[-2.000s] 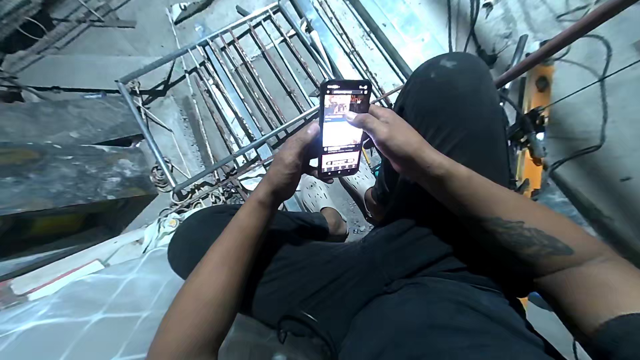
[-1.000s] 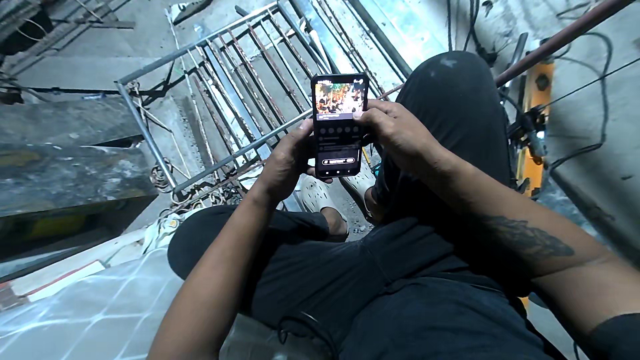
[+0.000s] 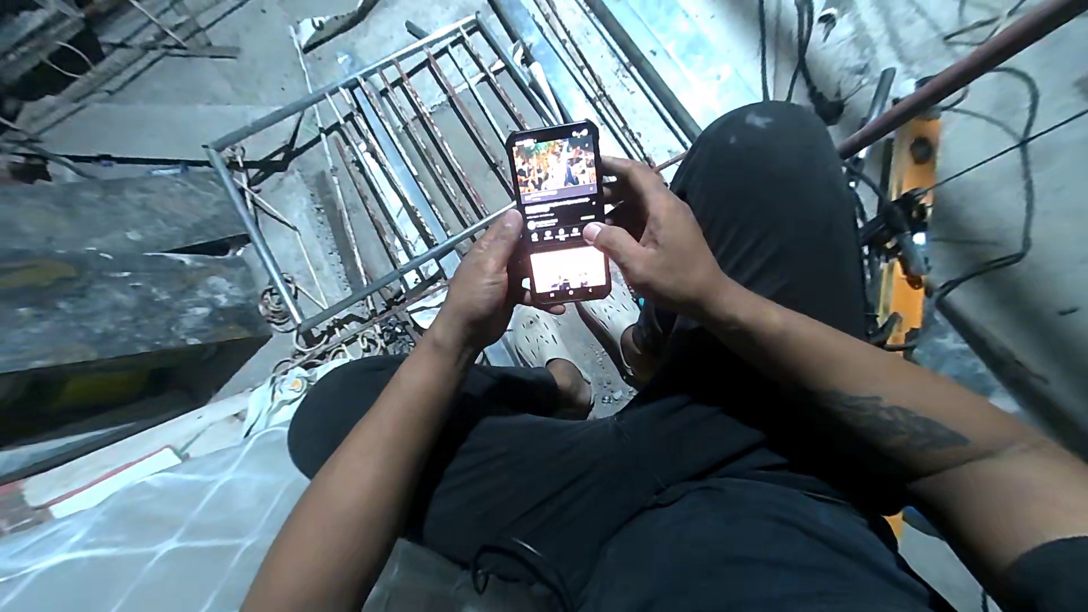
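Observation:
A smartphone [image 3: 561,242] in a dark case is upright above my lap, its lit screen facing me with pictures and small writing. My left hand [image 3: 486,285] grips its left edge, thumb along the side and fingers partly hidden behind it. My right hand [image 3: 659,234] is at the phone's right edge, with the thumb tip on or just over the screen; its other fingers are bent beside and behind the case. Whether the right fingers bear any of the phone's weight is hard to tell.
Beyond the phone lies a metal frame [image 3: 263,116] with rusty bars. An orange metal part [image 3: 914,212] with cables and a reddish pipe [image 3: 960,76] are at the right. Thick dirty beams [image 3: 127,297] are at the left, above white quilted plastic sheeting [image 3: 170,527]. Clogs [image 3: 544,336] are below the phone.
The phone's screen has changed from a mostly white page to a dark one, and now shows a bright picture low down. My right thumb has moved slightly down the screen since a second ago.

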